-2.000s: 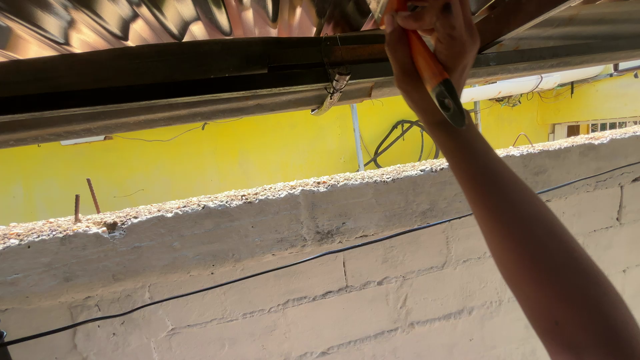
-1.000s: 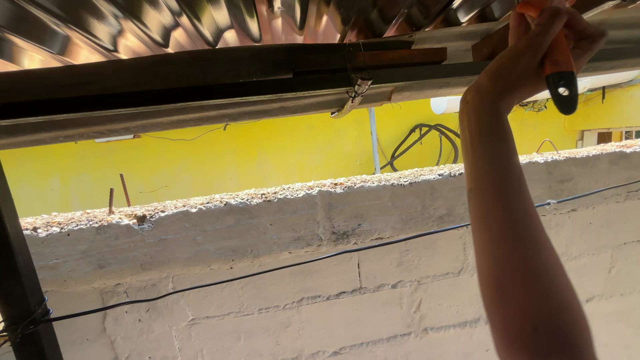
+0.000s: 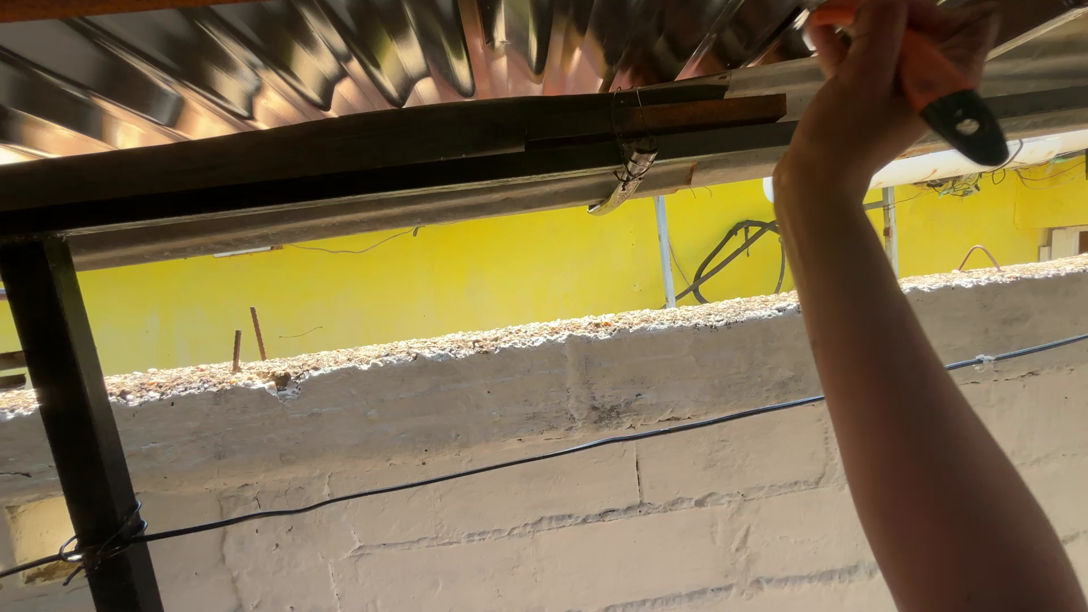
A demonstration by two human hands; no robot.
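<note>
My right hand (image 3: 884,93) is raised at the upper right, its fingers closed around an orange handle (image 3: 935,76) with a dark, holed end, which looks like a paintbrush handle. The tool's working end lies at the top edge of the view and cannot be made out. Beside the hand runs a dark beam (image 3: 382,161) under the corrugated roof sheets (image 3: 280,68). Wire ties a short piece (image 3: 627,180) to that beam. My left hand is out of view.
A black post (image 3: 76,425) stands at the left with a dark cable (image 3: 476,466) tied to it. The cable crosses a pale block wall (image 3: 510,544) with a rough top and two rebar stubs (image 3: 257,333). Behind are a yellow wall (image 3: 510,263) and a white pipe (image 3: 918,170).
My right hand moved right along the roof edge, then stayed at the upper right, still holding the orange handle. The view has shifted, bringing in the black post at the left.
</note>
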